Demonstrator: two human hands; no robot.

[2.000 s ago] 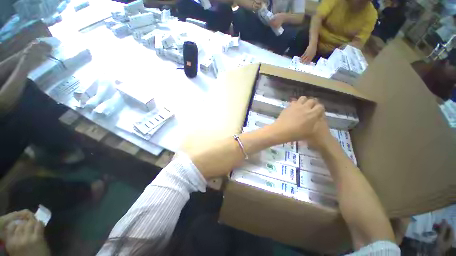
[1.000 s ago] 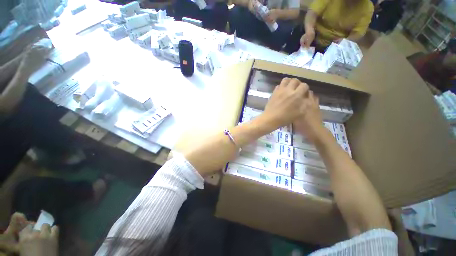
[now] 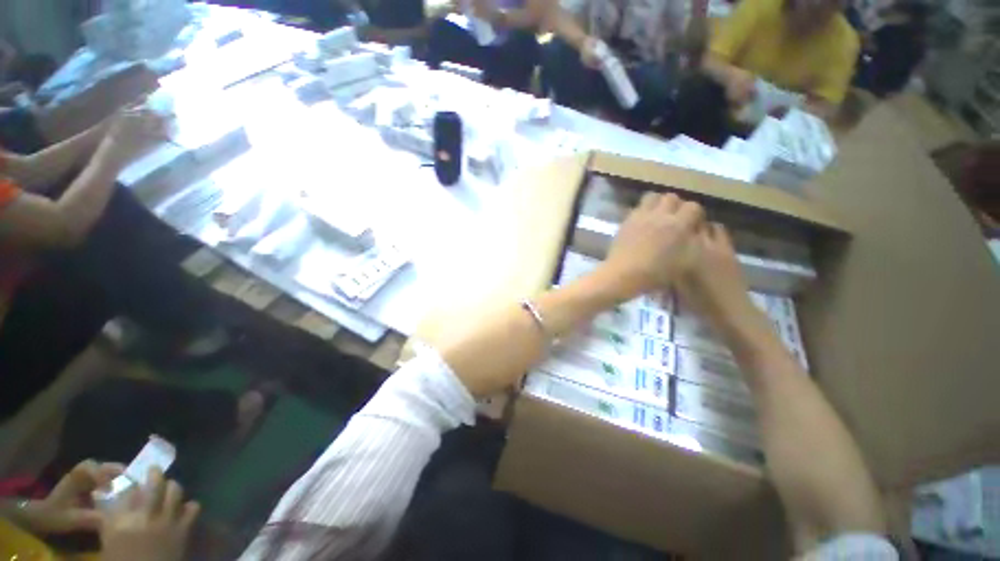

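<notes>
A large open brown shipping carton (image 3: pixel 636 477) stands in front of me, holding two columns of white retail boxes (image 3: pixel 625 378) with blue lettering and green marks. My left hand (image 3: pixel 658 239), with a bracelet at its wrist, is inside the carton near its far part, over the boxes. My right hand (image 3: pixel 711 268) is beside it, touching or overlapping it. Greyer boxes (image 3: pixel 773 274) stand at the far end beyond the hands. The fingertips are bunched and blurred, so I cannot tell whether they grip a box.
A carton flap (image 3: pixel 921 296) spreads right. A black upright object (image 3: pixel 447 148) stands on the white table (image 3: pixel 493 241). Loose retail boxes (image 3: pixel 351 71) lie piled behind; printed pieces (image 3: pixel 371 272) lie at left. A person in yellow (image 3: pixel 784 49) sits opposite. Another person's hands (image 3: pixel 143 510) hold a white box lower left.
The view has shifted, so the carton and table appear further right and lower. My hands stay together over the far part of the carton. The lower-left person's hands and white box show more fully.
</notes>
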